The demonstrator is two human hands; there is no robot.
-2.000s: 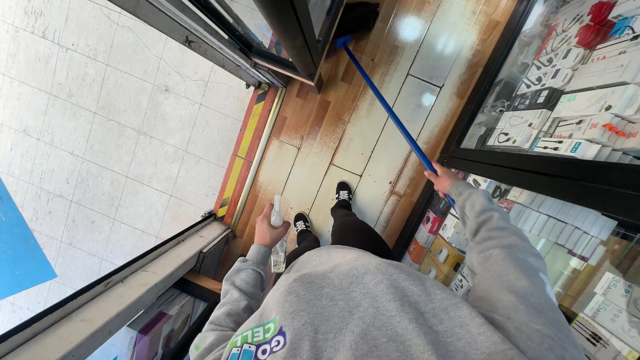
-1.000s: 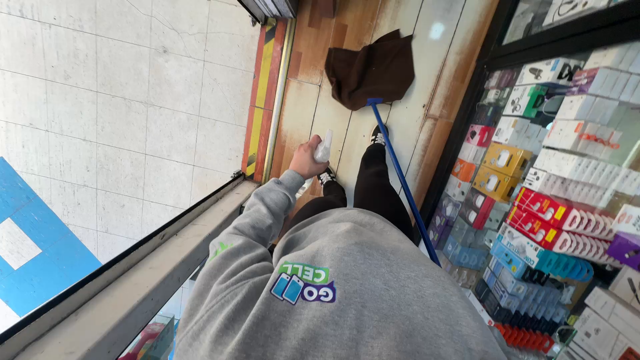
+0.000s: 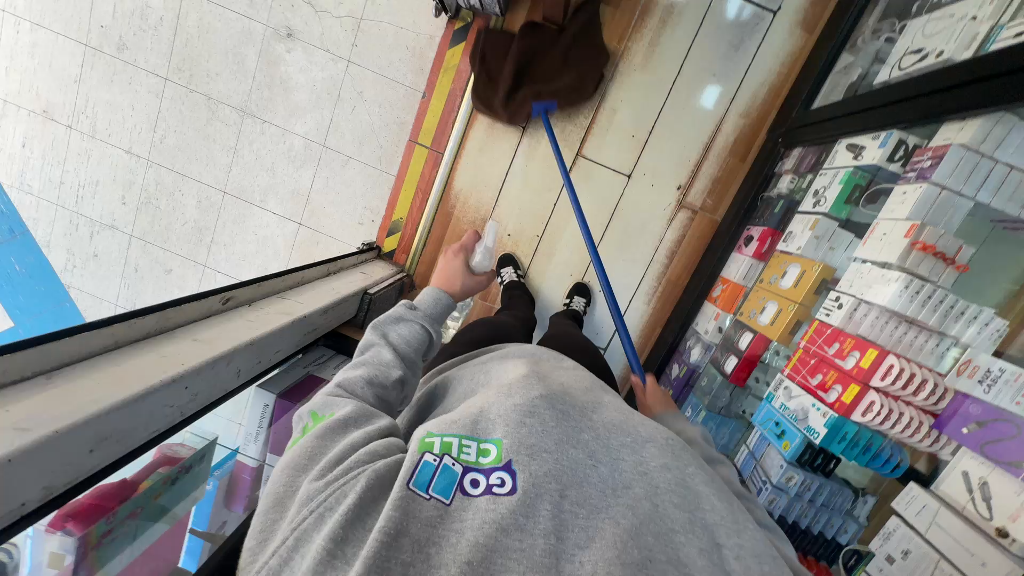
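Note:
My left hand (image 3: 462, 268) is closed around a clear spray bottle with a white trigger head (image 3: 484, 246); part of its clear body shows below the hand. At the lower right, my right hand (image 3: 654, 398) grips the upper end of a blue pole (image 3: 590, 244). The pole slants away over the floor to a blue fitting (image 3: 544, 107), which rests against a dark brown cloth (image 3: 538, 66). The cloth lies bunched on the worn plank floor (image 3: 632, 144), beside the doorway edge. Any head under the cloth is hidden.
A yellow-black striped threshold (image 3: 429, 132) with a metal strip borders the planks on the left, with pale tiles (image 3: 192, 128) beyond. A ledge (image 3: 192, 328) runs along the lower left. On the right, a glass display case (image 3: 724, 232) holds boxed earphones and cables. My shoes stand mid-floor.
The brown cloth and the pole's far end have moved left, toward the striped threshold. My right hand, out of sight one second ago, shows again on the pole. The left hand still holds the bottle.

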